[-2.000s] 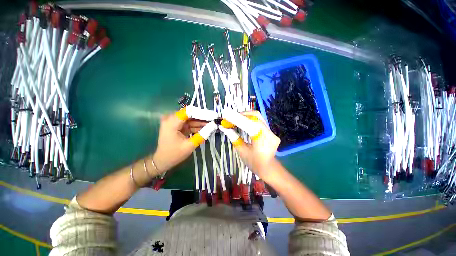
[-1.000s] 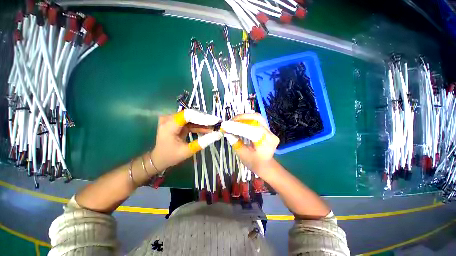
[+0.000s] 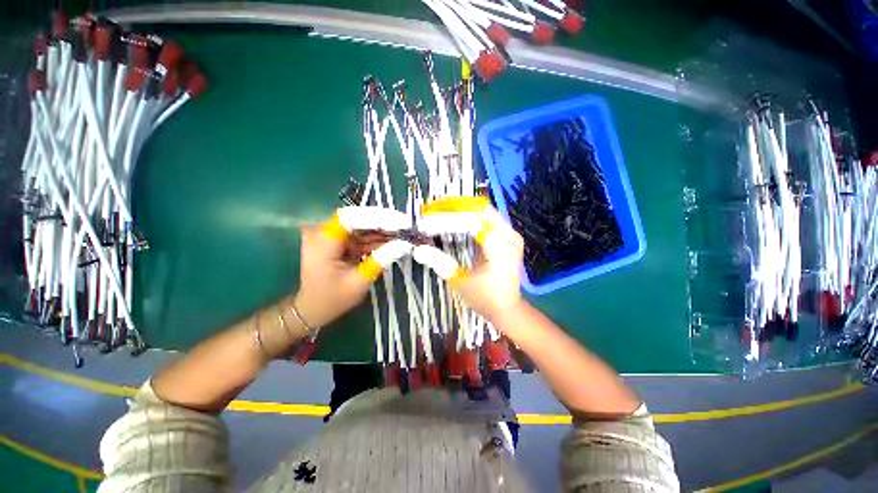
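My left hand (image 3: 342,255) and my right hand (image 3: 481,255) meet over the centre bundle of white cable assemblies (image 3: 408,318). White and orange coverings are on the thumbs and fingers. A small dark piece (image 3: 412,234) shows between the fingertips of both hands; it looks like a dark cable end with a small black part, but the fingers hide most of it. The bundle's red ends (image 3: 466,364) point towards me, its dark ends away. The blue bin (image 3: 631,207) with many small black parts stands just right of my right hand.
Another bundle of white cables (image 3: 87,173) lies at the left. More cables (image 3: 767,221) lie at the right on clear plastic. A further bundle (image 3: 472,34) lies at the far side across a pale edge strip (image 3: 616,74). The green mat (image 3: 231,173) ends in front of my body.
The right fingers have shifted and straightened around the small dark piece, the orange coverings now lying along the top. The left hand has barely moved.
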